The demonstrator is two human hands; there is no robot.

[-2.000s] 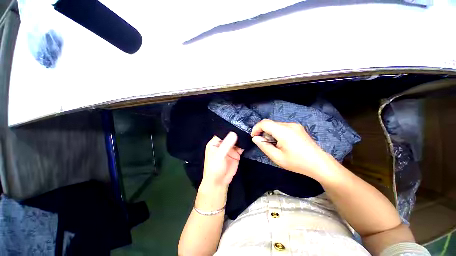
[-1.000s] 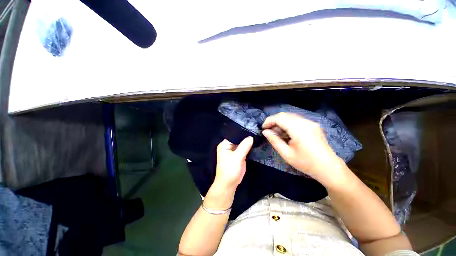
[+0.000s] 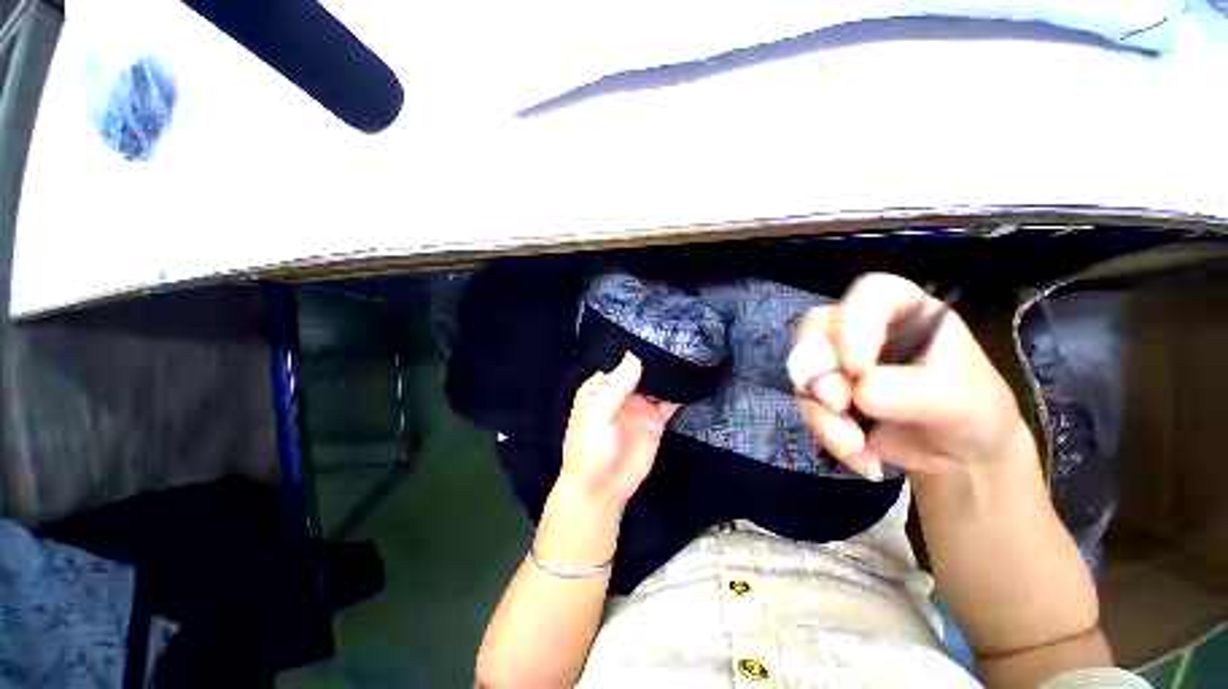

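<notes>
The black garment with grey-blue patterned panels (image 3: 774, 428) is heaped on my lap below the table edge. My left hand (image 3: 609, 438) pinches its narrow black band (image 3: 660, 366) between thumb and fingers; the band curves round a patterned part. My right hand (image 3: 896, 384) is raised to the right, off the cloth and nearer the camera, slightly blurred. Its thumb and fingertips are closed together, and a small dark tool (image 3: 923, 327), perhaps thread snips, lies in the fist. No needle or thread can be made out.
The white table (image 3: 445, 189) bears a black thread cone (image 3: 317, 61), a small clear bag (image 3: 135, 108) and a curved grey fabric strip (image 3: 808, 47). An open cardboard box (image 3: 1172, 444) is at right. Another garment pile (image 3: 222, 579) lies lower left beside a grey bin (image 3: 148, 404).
My right hand has left the band and moved up and right, away from the cloth. My left hand still holds the band, which now shows more of its curve.
</notes>
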